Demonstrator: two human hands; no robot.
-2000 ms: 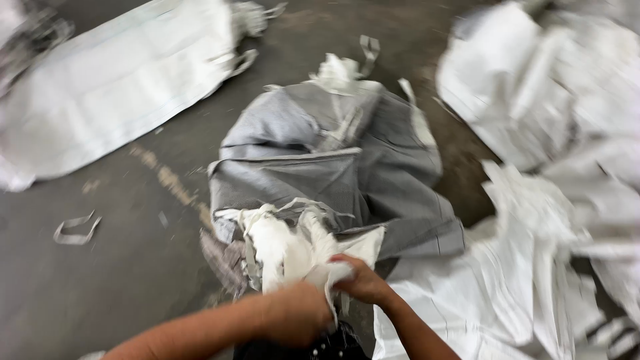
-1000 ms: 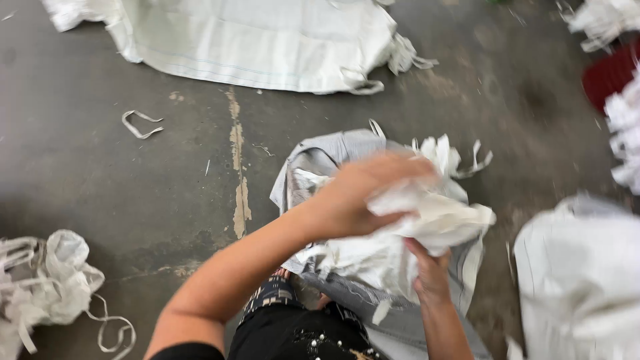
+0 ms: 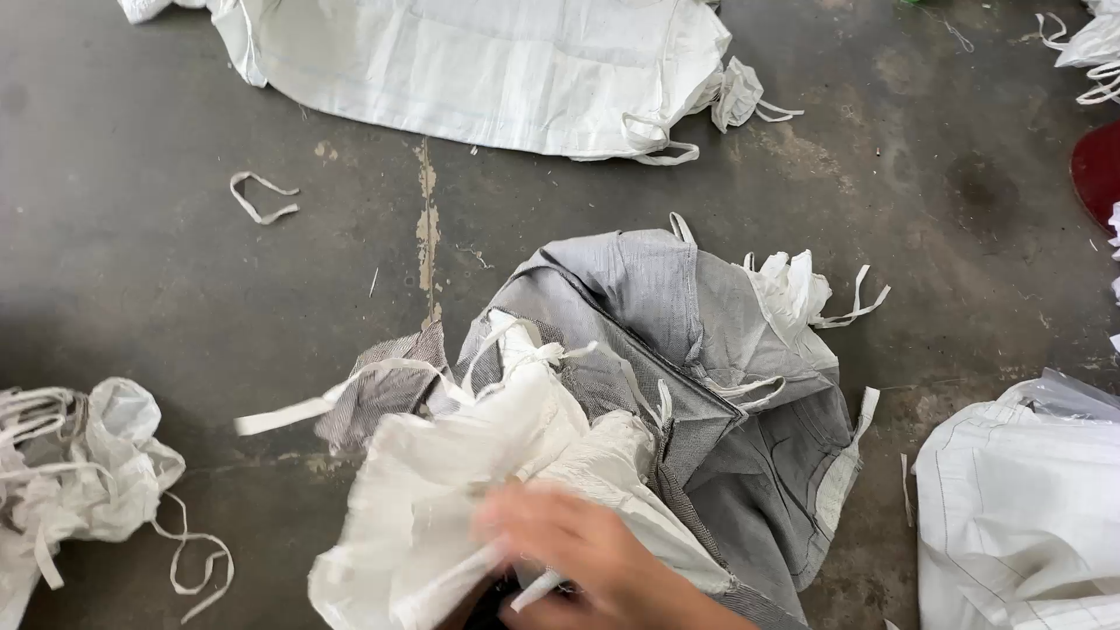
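Observation:
A crumpled grey woven fabric bag point(image 3: 630, 289) lies on the concrete floor, with white fabric and ties spilling from its near side. My right hand point(image 3: 595, 551) is at the bottom centre, blurred, its fingers curled at white fabric point(image 3: 490, 446) and white tie ends point(image 3: 535, 591). Whether it grips them does not show clearly. My left hand is mostly hidden behind the white fabric at the bottom edge; its hold cannot be seen. A frayed grey-brown fabric flap point(image 3: 385, 385) and a loose white tie point(image 3: 289, 416) stick out to the left.
A large white woven sheet or bag point(image 3: 490, 79) lies across the far side. A tangled white heap point(image 3: 96, 464) is at left, white stitched fabric point(image 3: 1015, 499) at lower right. A short white strap point(image 3: 254, 197) lies on the floor; a dark red object point(image 3: 1098, 175) is at the right edge.
My hands have come down nearer my body, at the bottom edge. The white fabric they handled above the grey bag now spreads to its lower left.

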